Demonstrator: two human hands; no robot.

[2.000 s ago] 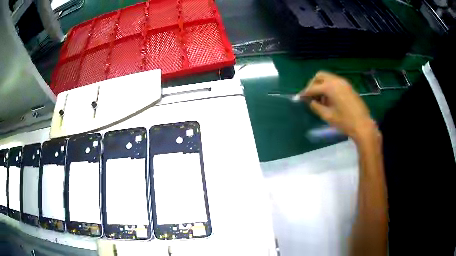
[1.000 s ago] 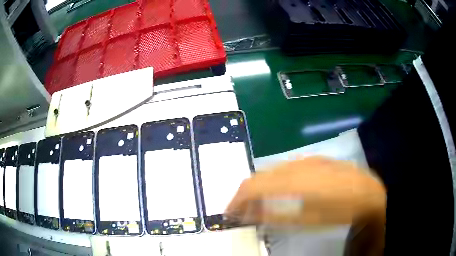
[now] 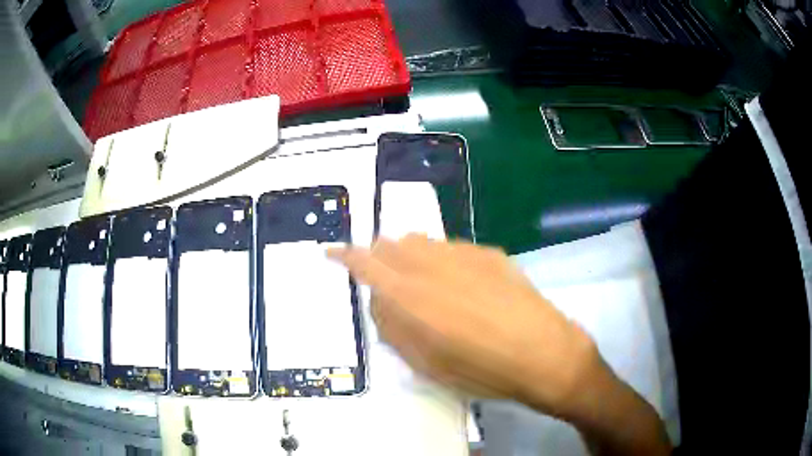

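Note:
Several phone middle frames (image 3: 310, 212) stand side by side in a row on the white infeed strip (image 3: 223, 185), from the left edge to the centre. Another middle frame (image 3: 423, 158) is right of the row and higher up, across the strip's edge and the green belt. My right hand (image 3: 472, 312) is blurred and holds this frame at its lower part, which the hand hides. The index finger points left, over the right edge of the row's last frame. My left hand is not in view.
A red mesh tray (image 3: 191, 76) lies behind the white guide plate (image 3: 205, 142). Loose frames (image 3: 592, 144) lie on the green conveyor belt (image 3: 507, 196). A black tray stack (image 3: 614, 62) stands at the back right. White sheet (image 3: 588, 294) covers the near right.
My right hand went from the belt to the row's right end, then slightly up and left. The rightmost frame now sits higher and apart from the row.

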